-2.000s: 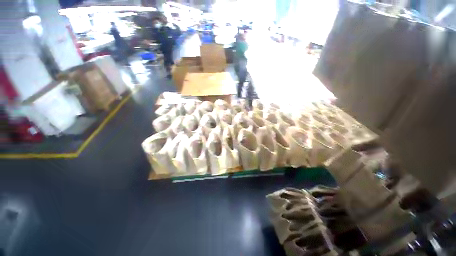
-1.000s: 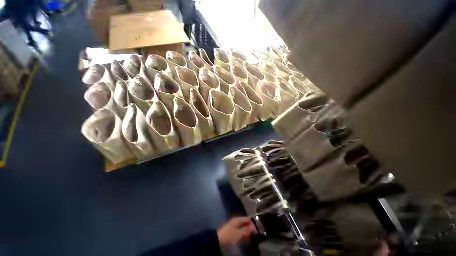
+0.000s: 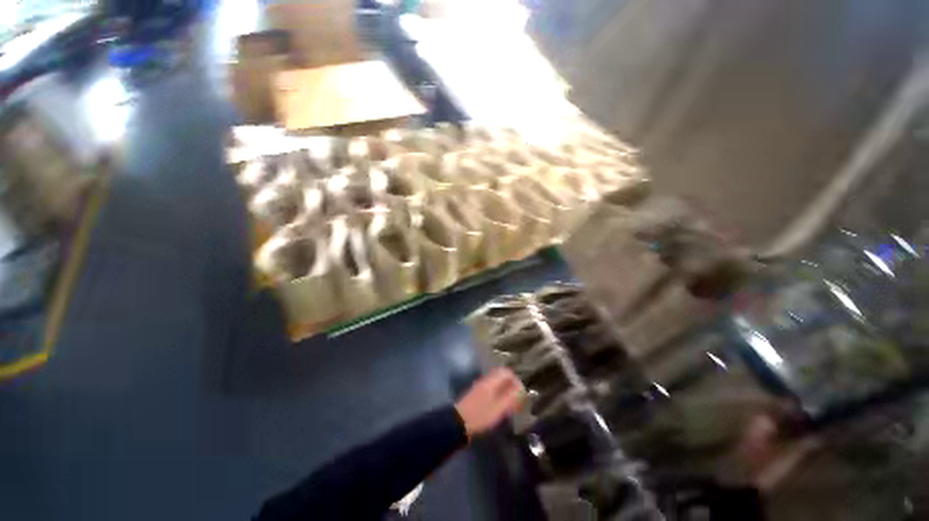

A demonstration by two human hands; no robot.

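The bag rack (image 3: 570,371) stands close in front at the lower right, with tiers of beige-grey bags hanging along bright metal bars. A large bag (image 3: 754,122) hangs near the camera at upper right. My left hand (image 3: 491,400), in a dark sleeve, is at the left edge of the lower tier; its fingers look curled, but blur hides whether they grip the rack. My right hand (image 3: 762,448) is a blurred shape among the rack's bars at lower right; its hold cannot be made out.
Rows of open-topped tote bags (image 3: 397,244) stand on a low, green-edged pallet (image 3: 448,293) beyond the rack. Cartons (image 3: 346,94) and a glaring white table (image 3: 489,61) are behind them. Dark floor with a yellow lane line (image 3: 73,270) lies to the left.
The view first turned down and left towards the rack, then slightly back. My left hand came into view and is now higher along the rack's left edge. My right hand shows more.
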